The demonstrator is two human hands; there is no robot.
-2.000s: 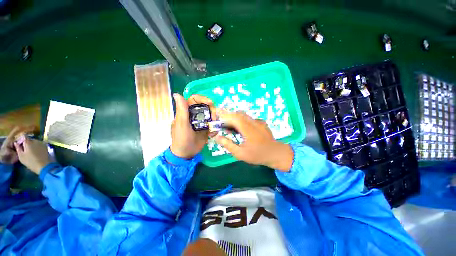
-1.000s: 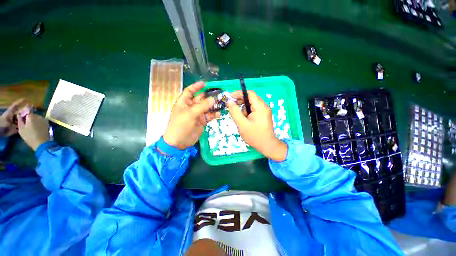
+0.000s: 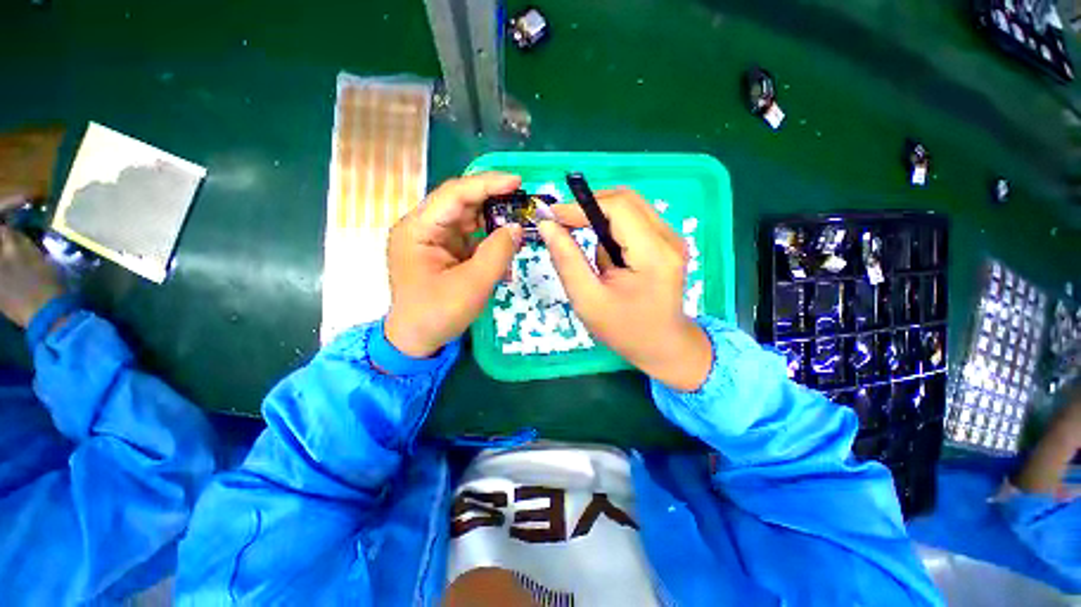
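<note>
My left hand (image 3: pixel 441 267) holds a small black device housing (image 3: pixel 510 212) between thumb and fingers, above the green tray. Metal and gold-coloured parts show inside the housing. My right hand (image 3: pixel 626 275) holds slim black tweezers (image 3: pixel 595 218), which slant up and left from between the fingers. My right fingertips are at the housing's right side; what they pinch there is too small to tell. The green tray (image 3: pixel 722 263) lies under both hands and holds many small white pieces (image 3: pixel 543 326).
A striped tan-orange sheet (image 3: pixel 377 178) lies left of the tray. A black blister tray (image 3: pixel 856 311) with some assemblies and a silvery pocket tray (image 3: pixel 999 356) lie right. A grey metal upright (image 3: pixel 466 59) stands beyond. Spare assemblies (image 3: pixel 762 97) lie on the green surface. Neighbours' hands show at both sides.
The housing, earlier held facing up with its square opening visible, is now tilted between my fingers. The black tweezers have come into clear view in my right hand. The camera view has shifted.
</note>
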